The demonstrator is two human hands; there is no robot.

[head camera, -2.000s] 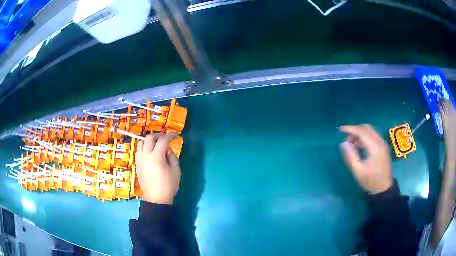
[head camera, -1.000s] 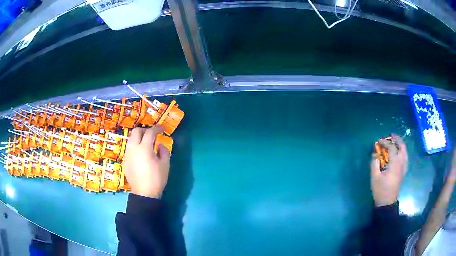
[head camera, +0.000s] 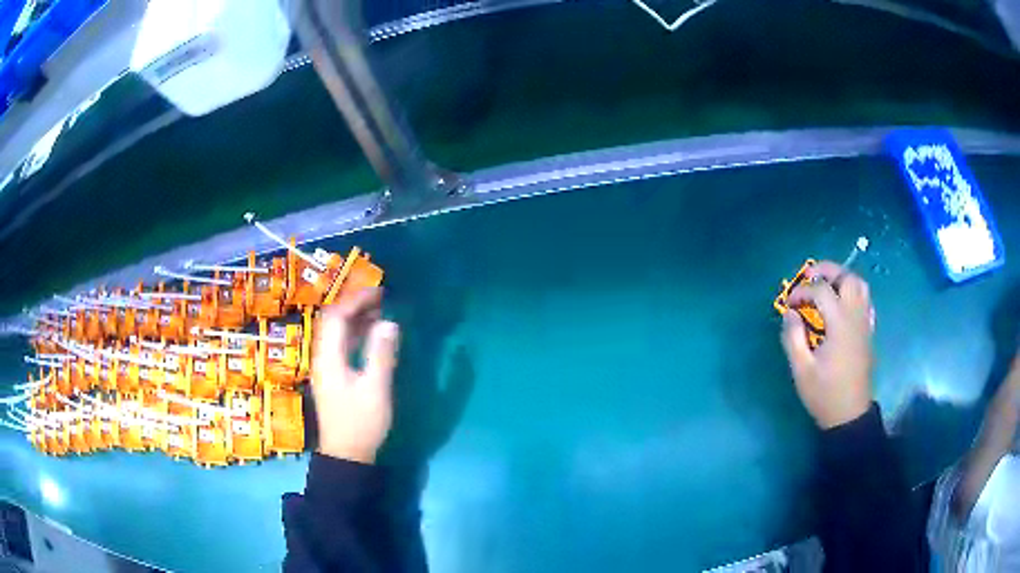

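Note:
Orange housings with white wire leads (head camera: pixel 241 364) lie in three slanting rows at the left. My left hand (head camera: pixel 352 386) is at the right end of the rows. Its thumb and fingers are apart with nothing seen between them; its fingertips are close below the end housing of the top row (head camera: pixel 356 278), and whether they touch it is unclear. My right hand (head camera: pixel 833 341) grips a single orange housing (head camera: pixel 796 289) at the right. The housing is partly covered by the fingers, and its lead with a white end sticks out up and right.
A blue tray (head camera: pixel 915 185) with small white parts lies at the far right, with tiny pale dots beside it. A metal rail (head camera: pixel 626 166) and post (head camera: pixel 356 101) stand behind the bench. A white bin (head camera: pixel 213 56) hangs upper left. Another person's arm (head camera: pixel 998 431) is at the right edge.
My right hand has reached the single housing, closed on it and shifted it left. My left hand's thumb has opened away from its fingers, and the orange housing seen beside it earlier no longer shows there.

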